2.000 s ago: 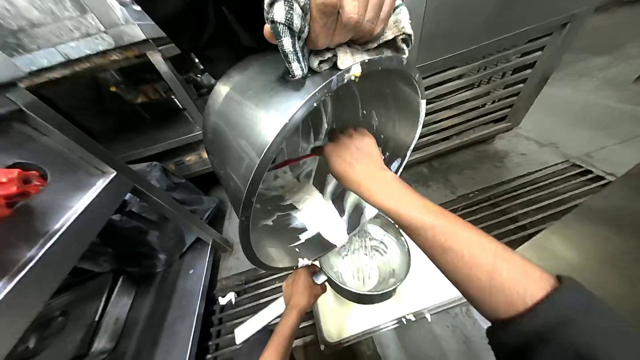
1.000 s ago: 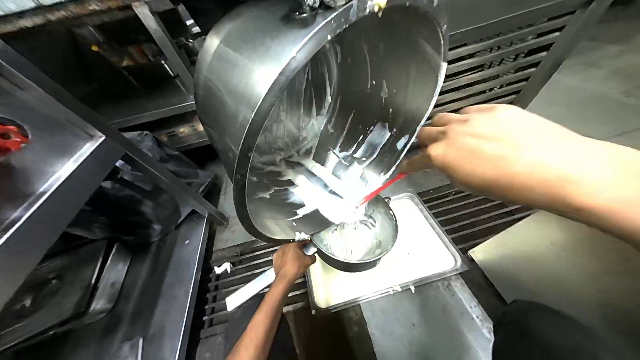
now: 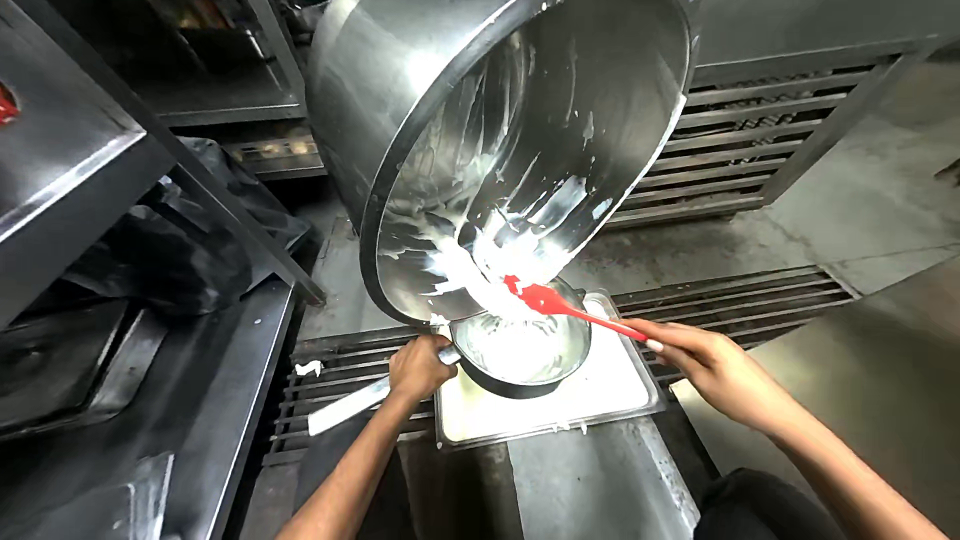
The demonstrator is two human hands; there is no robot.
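My right hand (image 3: 701, 360) holds a red spatula (image 3: 551, 300) by its handle, its head in white creamy stuff (image 3: 480, 274) at the lower rim of a large metal pot (image 3: 637, 67). The pot is tipped on its side, mouth toward me, with white smears inside. Under its rim is a smaller saucepan (image 3: 525, 391) with white stuff in it. My left hand (image 3: 420, 367) is closed around the saucepan's handle near the pan. Below the saucepan lies a rectangular tray (image 3: 480, 435) filled with a pale substance.
Slatted floor grates (image 3: 750, 296) run beneath and beside the tray. On the left stand a metal table (image 3: 67, 150), a dark plastic bag (image 3: 195, 247) and a low metal shelf (image 3: 247, 390). A slatted metal unit (image 3: 735, 150) stands behind, at the right.
Two seconds ago my right hand was inside the large pot; it is now outside, right of the rim. The other person's hand and cloth on the pot's upper edge are out of view now.
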